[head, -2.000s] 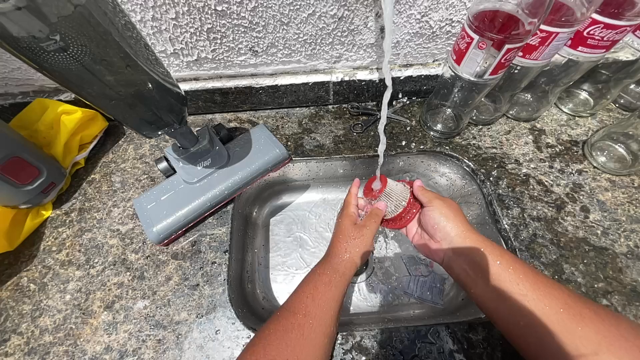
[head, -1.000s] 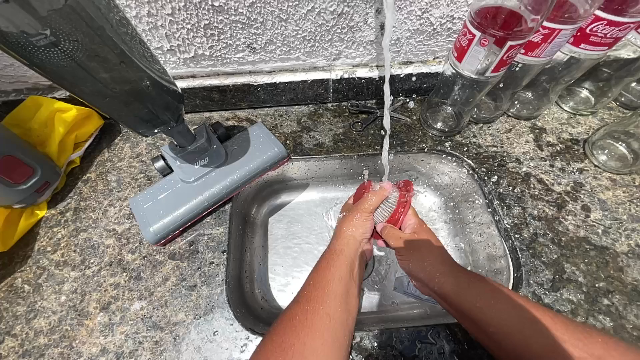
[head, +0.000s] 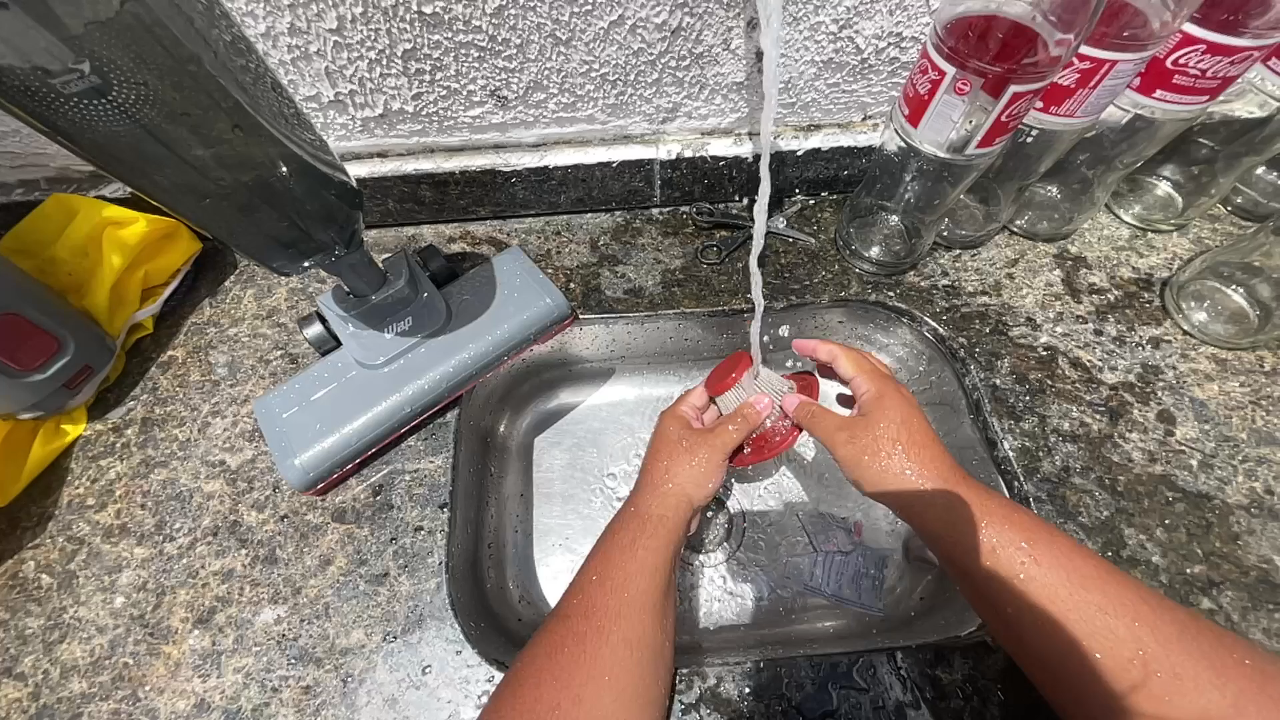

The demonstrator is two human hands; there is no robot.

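Observation:
A stream of water (head: 763, 200) falls onto a pleated vacuum filter with red plastic ends (head: 765, 440) above a stainless steel sink (head: 500, 560). My left hand (head: 695, 440) grips the filter from the left, its thumb on the pale pleats. On the other side, my right hand (head: 875, 420) touches the red rim with its thumb, the index finger raised and spread away. The filter lies tilted, wide end to the right. Beneath the hands is the round drain (head: 718, 530), partly hidden by my left wrist.
A grey vacuum floor head (head: 420, 360) with its dark body stands left of the sink. Further left are a yellow bag (head: 120, 260) and a grey-red part (head: 45, 345). Scissors (head: 735, 235) lie behind the sink. Several glass bottles (head: 890, 215) stand at the back right.
The filter has turned between my hands; both its red ends and the pleats between them show now. My right hand has loosened and spread its fingers since one second ago.

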